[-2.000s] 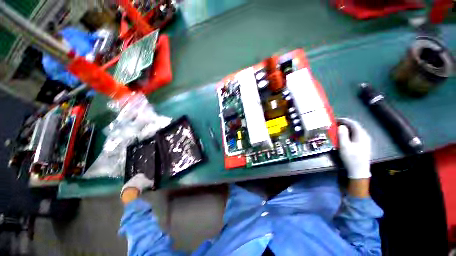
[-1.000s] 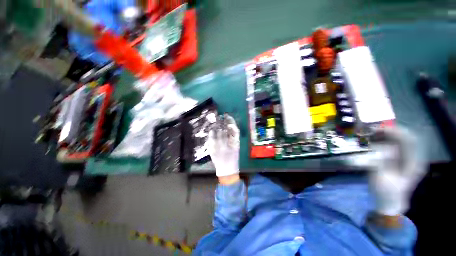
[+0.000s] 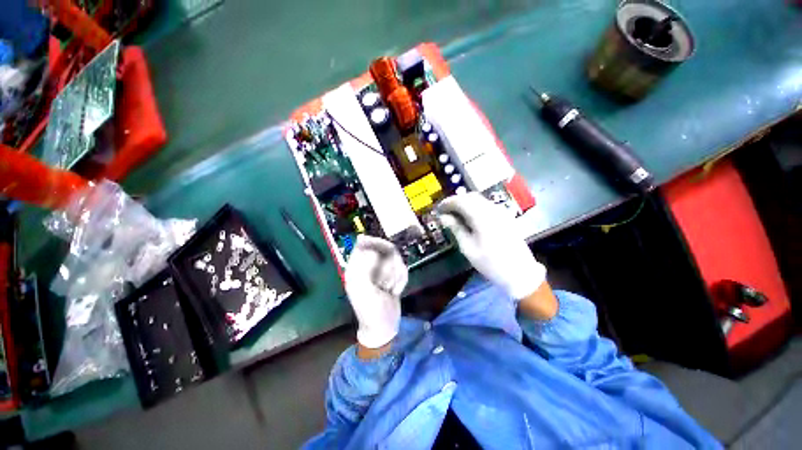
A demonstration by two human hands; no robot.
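The green power board lies parts side up on its red-orange carrier. Two long white heat sinks and a brown-and-yellow transformer show on it. My left hand, white-gloved with curled fingers, is at the board's near left corner. My right hand, also gloved, has its fingertips over the board's near edge, just right of the transformer. Whether either hand's fingertips hold a small part cannot be seen. The electric screwdriver lies right of the board, tip pointing away.
Two black parts trays are at left, one with many silvery bits. A thin black pen lies between trays and board. Crumpled plastic bags are farther left. A tin can stands back right. A red-bottomed black bin is beside the bench.
My left hand has moved from the trays to the board's near left corner. My right hand has come in from the board's right side over its near edge. The view has shifted.
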